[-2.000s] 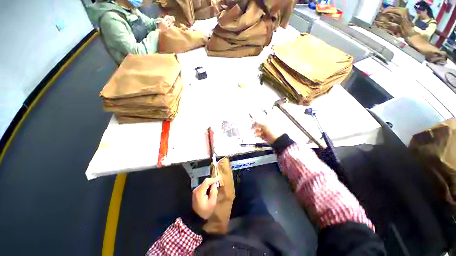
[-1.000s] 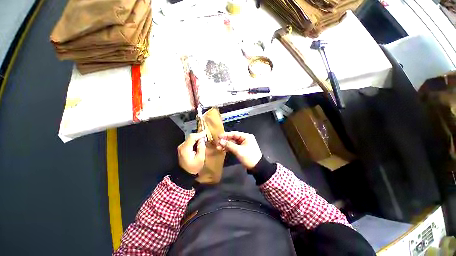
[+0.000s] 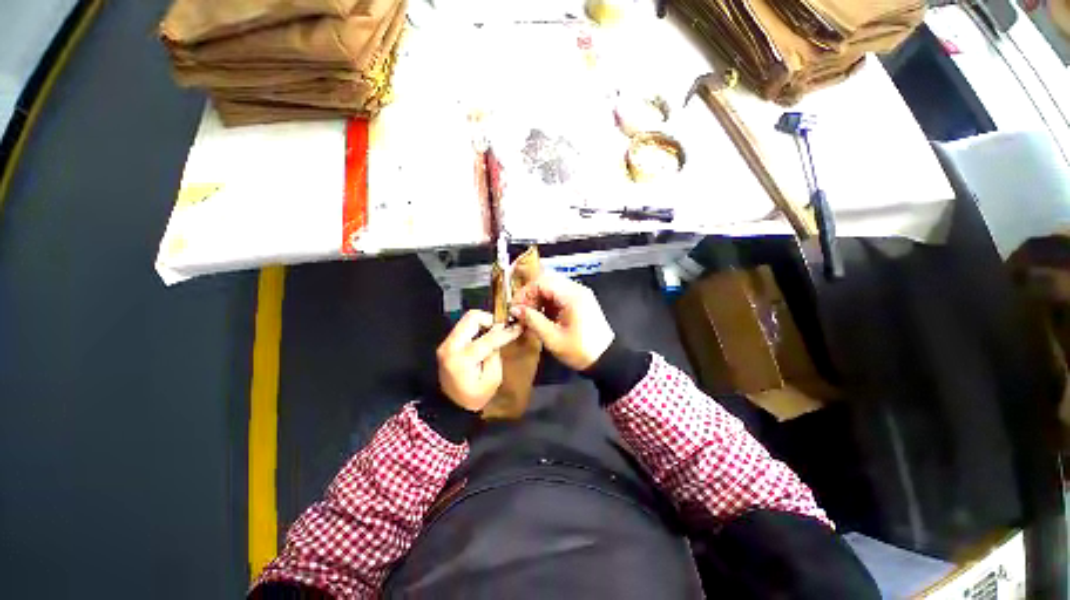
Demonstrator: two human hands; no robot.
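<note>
A folded brown fabric piece (image 3: 512,377) hangs over my lap below the table edge, its top at the silvery end of a narrow bar (image 3: 494,202) with a dark red inner part. My left hand (image 3: 471,361) holds the piece's left edge. My right hand (image 3: 568,322) is pinched at its upper edge, beside my left fingertips. Anything tiny between the fingertips is too small to tell. A thin gold line runs along the piece near the bar.
On the white table (image 3: 270,199) lie a wooden-handled hammer (image 3: 757,158), a black-handled hammer (image 3: 814,188), a screwdriver or awl (image 3: 643,215) and a yellow-gold ring (image 3: 654,157). Brown stacks stand left (image 3: 282,59) and right (image 3: 798,41). A cardboard box (image 3: 737,332) is below right.
Since two seconds ago, my right hand has come from the tabletop to the fabric. Since one second ago, both hands have drawn closer together near the bar's end. The view has shifted.
</note>
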